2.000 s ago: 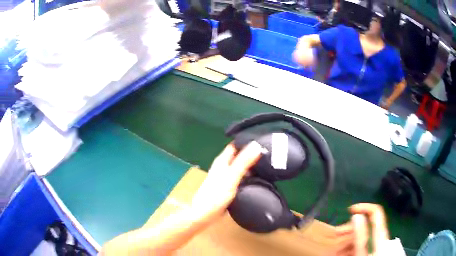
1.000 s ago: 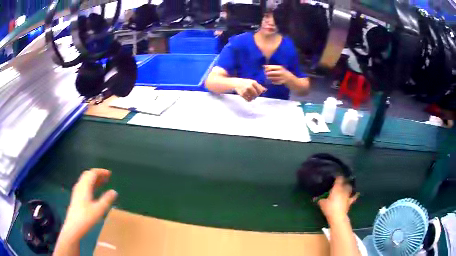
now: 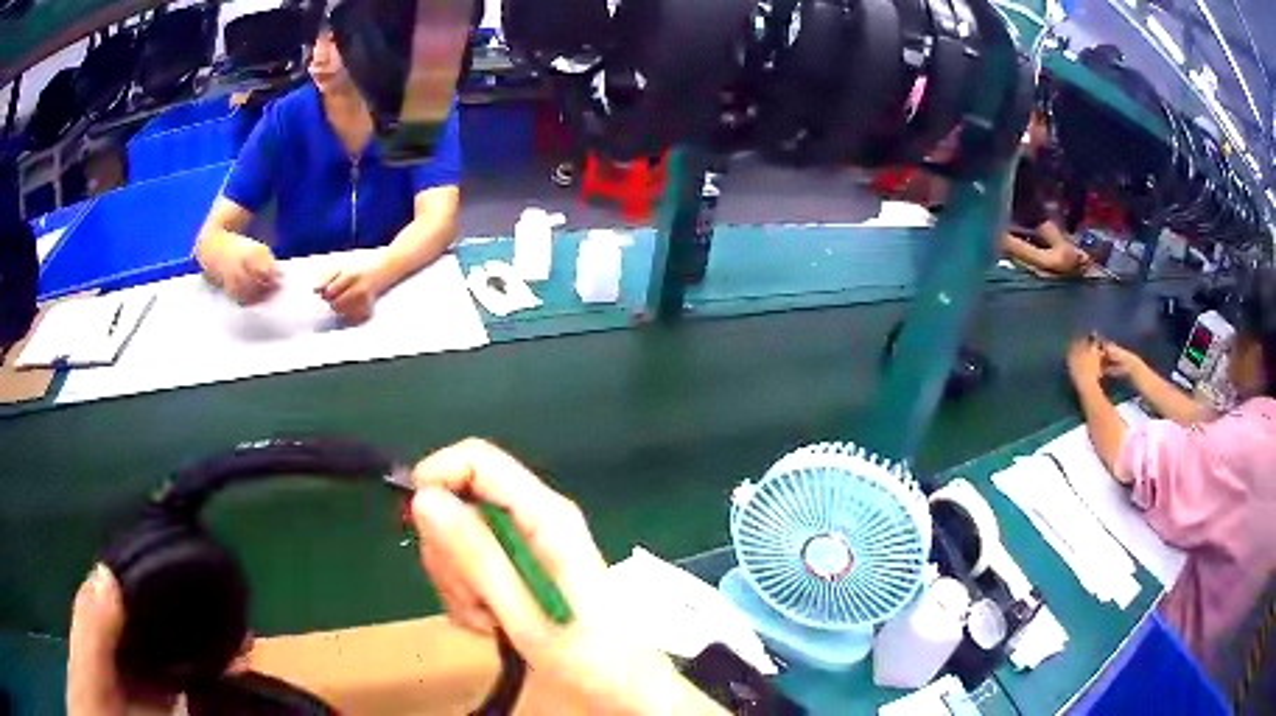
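Black over-ear headphones [image 3: 301, 456] are held up between my two hands at the lower left, above the brown mat [image 3: 378, 664]. My left hand [image 3: 95, 650], cut off by the bottom edge, grips the ear cup at the far left. My right hand [image 3: 511, 553] is at the other side of the headband and holds a slim green tool [image 3: 525, 562] with a pale metallic tip near the band. The lower part of the headphones is partly cut off by the bottom edge.
A light blue fan [image 3: 831, 546] stands right of my right hand, with a white bottle [image 3: 924, 636] beside it. A green post [image 3: 938, 315] rises behind. A person in blue [image 3: 343, 175] sits opposite; a person in pink [image 3: 1210, 490] is at the right. Headphones hang overhead.
The view has swung right. My right hand has come from the headphones on the belt to my left side; headphones are now held between both hands. The green tool now shows clearly.
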